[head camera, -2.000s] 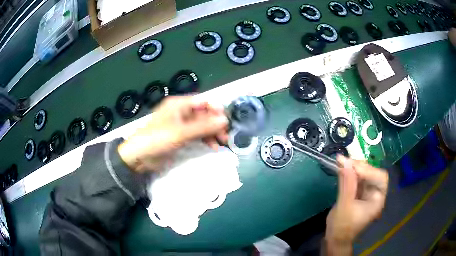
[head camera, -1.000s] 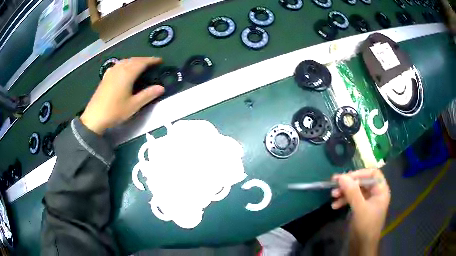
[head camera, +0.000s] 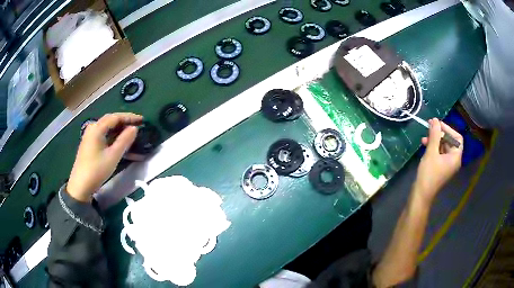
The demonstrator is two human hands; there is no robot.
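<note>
My left hand point(head camera: 100, 154) is over the belt's near edge, thumb and fingers at a black ring point(head camera: 147, 139). The fingers partly hide it, and I cannot tell whether they grip it. My right hand point(head camera: 437, 157) holds tweezers point(head camera: 420, 120) that point left, their tip over the silver end of the oval unit point(head camera: 369, 66). I cannot tell whether the tip touches it or holds anything. A bright pile of white C-shaped pieces point(head camera: 174, 225) lies on the green work surface between my hands. One C-shaped piece point(head camera: 367, 138) lies on the green sheet point(head camera: 332, 112).
Slotted discs point(head camera: 260, 181) and black parts point(head camera: 282, 105) sit right of the pile. Rings with pale bands point(head camera: 225, 72) and plain black rings line the belt beyond the white strip point(head camera: 220, 121). An open cardboard box point(head camera: 96, 84) and clear plastic case point(head camera: 25, 90) stand far left. Translucent sheeting point(head camera: 496, 62) hangs far right.
The view has shifted. My right hand with the tweezers has moved up and right to the oval unit. The loose C-shaped piece beside the pile is no longer seen. My left hand remains at the black rings.
</note>
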